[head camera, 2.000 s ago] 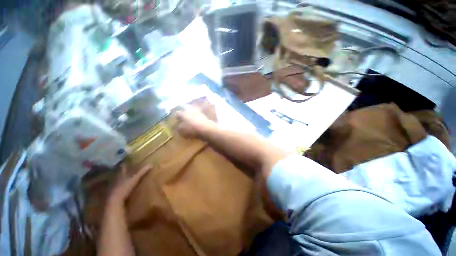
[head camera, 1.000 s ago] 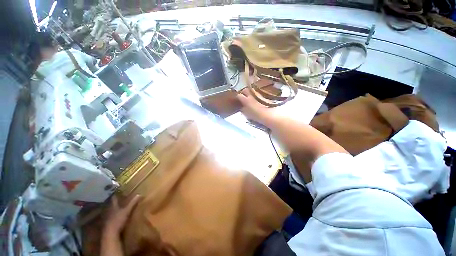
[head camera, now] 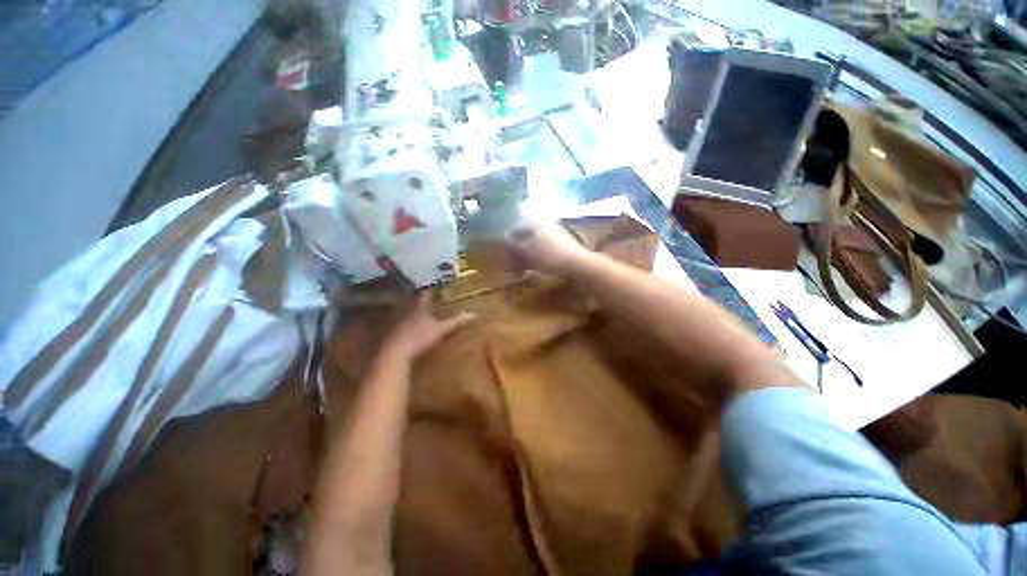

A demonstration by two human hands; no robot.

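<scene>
A large brown fabric panel [head camera: 586, 416] with a raised fold down its middle lies under the white sewing machine head [head camera: 396, 214] and spreads down over my lap. A yellow-gold clamp frame [head camera: 479, 281] shows partly at the needle area on the fabric. My left hand [head camera: 426, 326] rests on the fabric just below the machine head, fingers apart. My right hand [head camera: 543, 245] is at the fabric just right of the clamp; its fingertips are blurred, so its hold cannot be told.
White and brown striped layers [head camera: 146, 326] hang at left. A framed control panel [head camera: 752, 126], a brown block [head camera: 738, 233] and a tan bag [head camera: 912, 169] stand at upper right. A dark thin tool [head camera: 813, 341] lies on the white table. More brown fabric [head camera: 969, 450] lies at right.
My right hand has moved from beside the brown block back to the fabric by the clamp. The dark tool shows again on the table. The view has swung left.
</scene>
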